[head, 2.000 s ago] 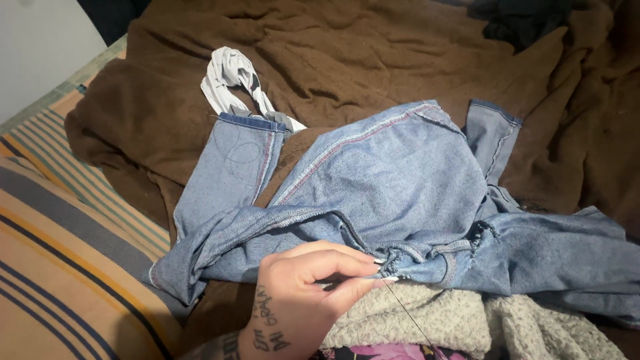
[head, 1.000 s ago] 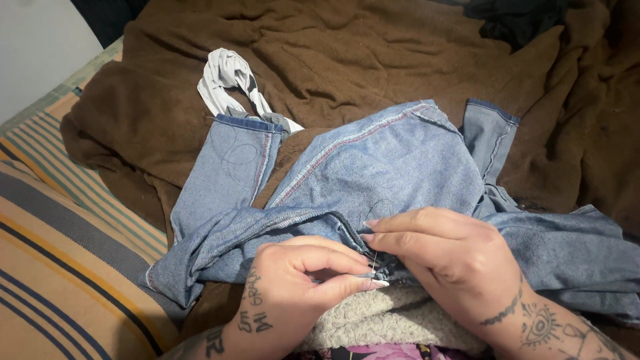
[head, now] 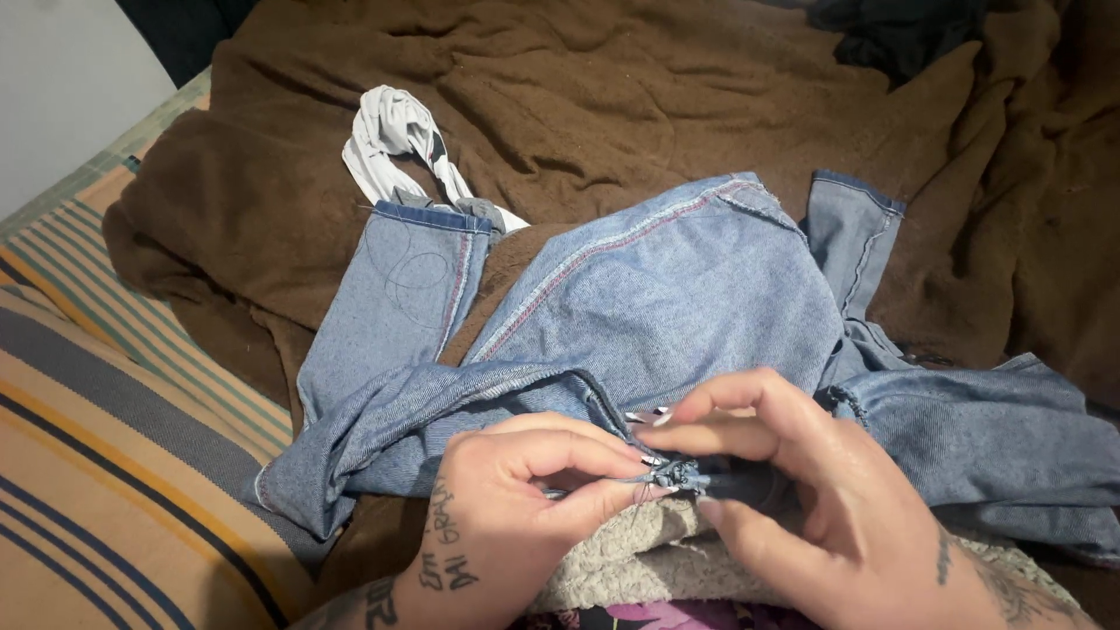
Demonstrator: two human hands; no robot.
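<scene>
An inside-out light-blue denim garment (head: 682,297) lies spread in front of me, with pink and white stitched seams. My left hand (head: 534,507) pinches a frayed denim edge (head: 674,475) with dark thread between thumb and fingers. Close on its right, my right hand (head: 805,481) has thumb and fingers apart around that edge, with its fingertips near the fabric; whether it holds a needle or thread cannot be told. A loose dark thread (head: 420,280) curls over the left denim leg. No needle can be made out.
A brown blanket (head: 612,105) lies under the denim. A twisted white cloth (head: 394,131) is beyond the left leg. Striped fabric (head: 114,472) covers the left side. A cream textured cloth (head: 630,569) is beneath my hands, and dark fabric (head: 910,35) is at the top right.
My right hand, out of view two seconds ago, came in from the right to the frayed edge. Its fingers and thumb are now wider apart. My left hand has kept its pinch on the denim.
</scene>
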